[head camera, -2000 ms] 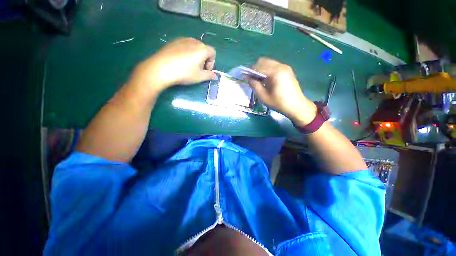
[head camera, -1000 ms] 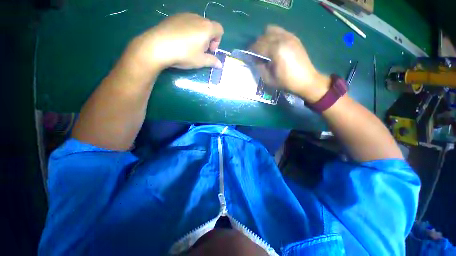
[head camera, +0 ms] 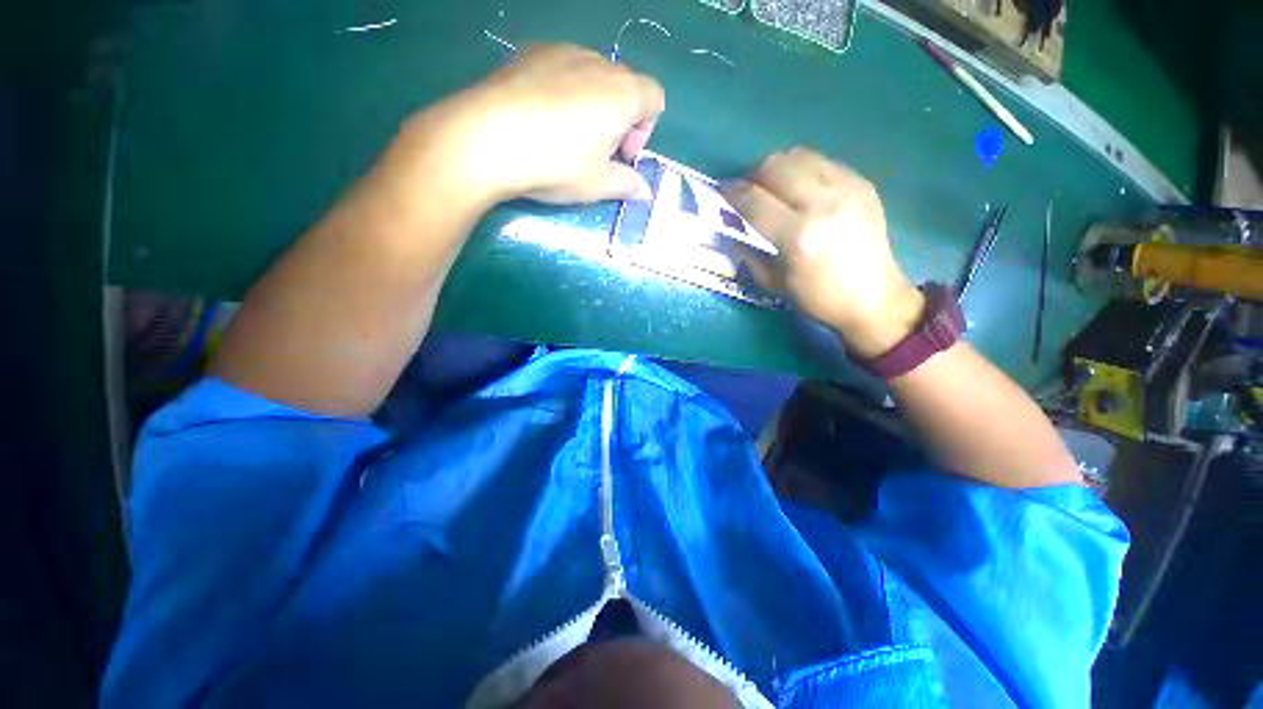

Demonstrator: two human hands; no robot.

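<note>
An open smartphone (head camera: 636, 233) lies on the green mat in front of me, its silver frame showing at the lower edge. A white piece with dark patches (head camera: 698, 213) lies at a slant over the phone, glaring in the light. My left hand (head camera: 575, 128) grips the phone's upper left corner between thumb and fingers. My right hand (head camera: 817, 229) holds the right end of the white piece, over the phone's right part. The hand hides that part of the phone.
Tweezers (head camera: 985, 247) and a thin dark rod lie right of my right hand. A pale stick (head camera: 981, 92) and a blue scrap (head camera: 989, 144) are at the upper right. An orange-yellow screwdriver (head camera: 1194, 267) and yellow box (head camera: 1108, 396) stand far right. A screw tray (head camera: 808, 20) is at the top.
The view has shifted. The pale piece in my right hand, earlier raised at the phone's upper edge, now lies lower across the phone, with dark patches showing. My left hand keeps its grip.
</note>
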